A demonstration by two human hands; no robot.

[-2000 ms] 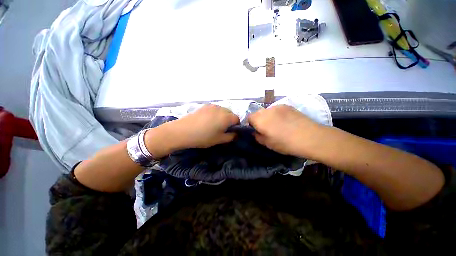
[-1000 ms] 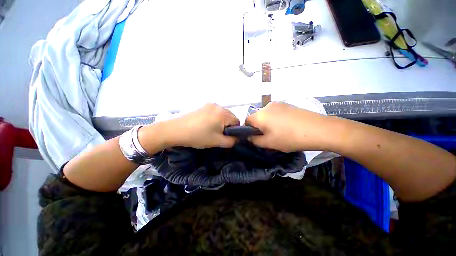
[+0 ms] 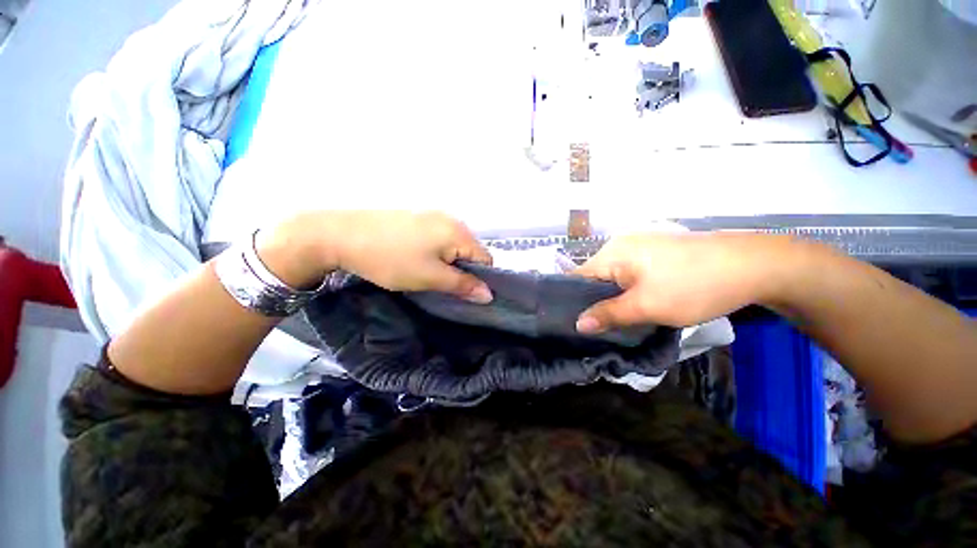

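The dark grey waistband (image 3: 461,377) forms an open loop at the table's front edge, its near side gathered, its far side flat and stretched between my hands. My left hand (image 3: 412,255) pinches the far side, thumb on the inner face. My right hand (image 3: 654,280) grips the same side further right, thumb also inside. A seam shows on the band between them. White cloth (image 3: 702,334) of the garment shows around the band at the right and lower left. The rest of the garment is hidden below.
The white machine table (image 3: 396,118) has a printed ruler (image 3: 857,238) along its front edge. A metal fitting (image 3: 661,86), phone (image 3: 763,59), yellow tape (image 3: 830,75) with black loop and scissors (image 3: 943,137) lie beyond. Pale cloth (image 3: 129,203) hangs left. A blue bin (image 3: 780,401) is below right.
My hands were close together, pinching a folded bit of the band. They have moved apart, and the far side of the band is now spread flat between them.
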